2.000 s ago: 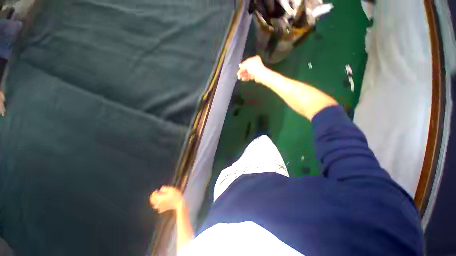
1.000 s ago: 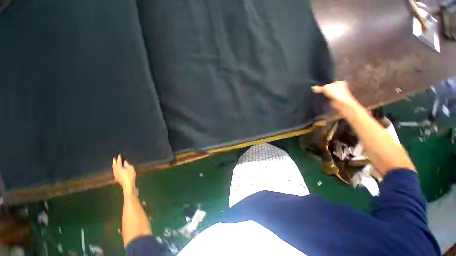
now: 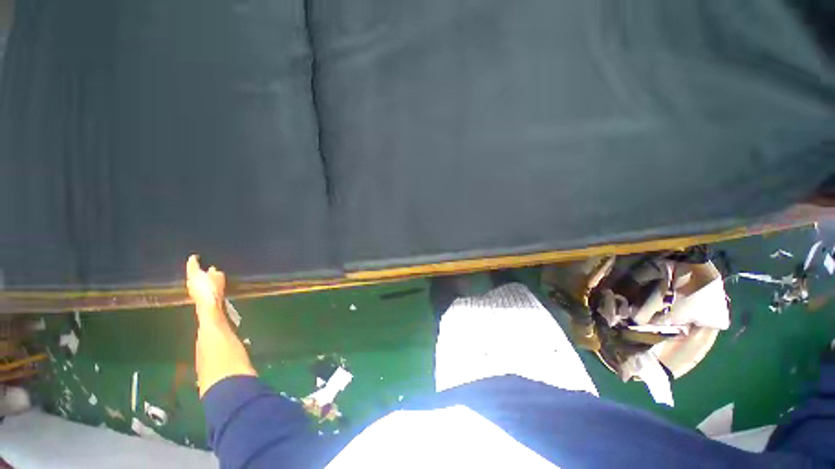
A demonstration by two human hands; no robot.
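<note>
A dark green-grey fabric ply (image 3: 513, 137) lies wide over the table, with a dark crease running from the top down to the near edge, left of centre. A mustard ply (image 3: 549, 255) shows as a thin yellow line along the near edge. My left hand (image 3: 207, 278) is at the near edge on the left, its fingertips on the dark cloth; whether it pinches the cloth is not clear. My right hand is not clearly visible; only the navy sleeve shows at the lower right.
A bag of white and dark offcuts (image 3: 655, 307) stands on the green floor (image 3: 375, 343) by the table edge, right of my legs. White scraps (image 3: 330, 387) lie on the floor. Pale cloth (image 3: 82, 444) shows at the lower left.
The dark cloth now spreads further right, over the table top that was bare. My right hand has gone from clear view. My left hand remains at the near edge.
</note>
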